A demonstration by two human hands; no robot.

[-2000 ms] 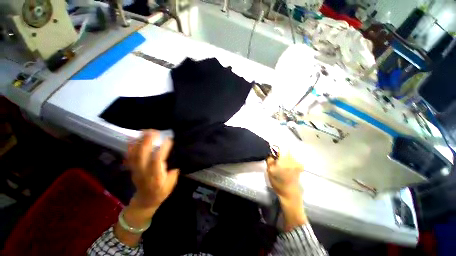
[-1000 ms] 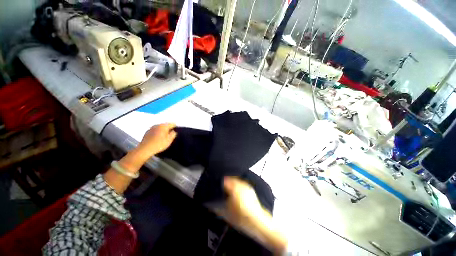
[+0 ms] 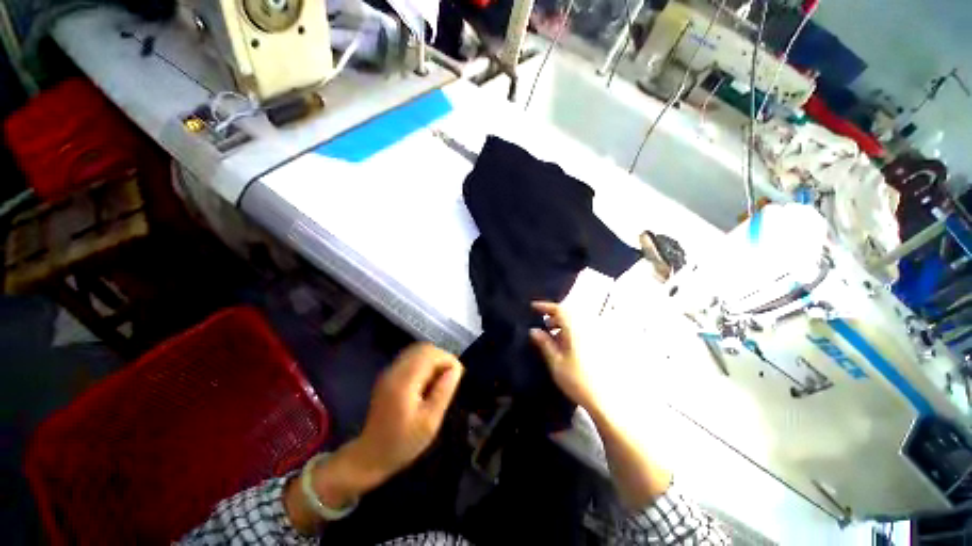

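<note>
A black garment piece lies on the white machine table and hangs over its front edge. My left hand is at the front edge with curled fingers, at the cloth's lower left border; whether it pinches cloth is hard to tell. My right hand holds the black cloth at its right side between thumb and fingers. The white sewing machine with "JACK" lettering stands right of the cloth. Its needle area is not clearly visible.
A red plastic basket stands low at the left. A cream second machine with a handwheel is at the far left. A blue strip lies on the table. Light cloth is heaped behind the machine.
The left hand has let go of the cloth's left part and moved right and down. The right hand has moved onto the cloth's right side. The cloth is turned and bunched narrower. The view has shifted.
</note>
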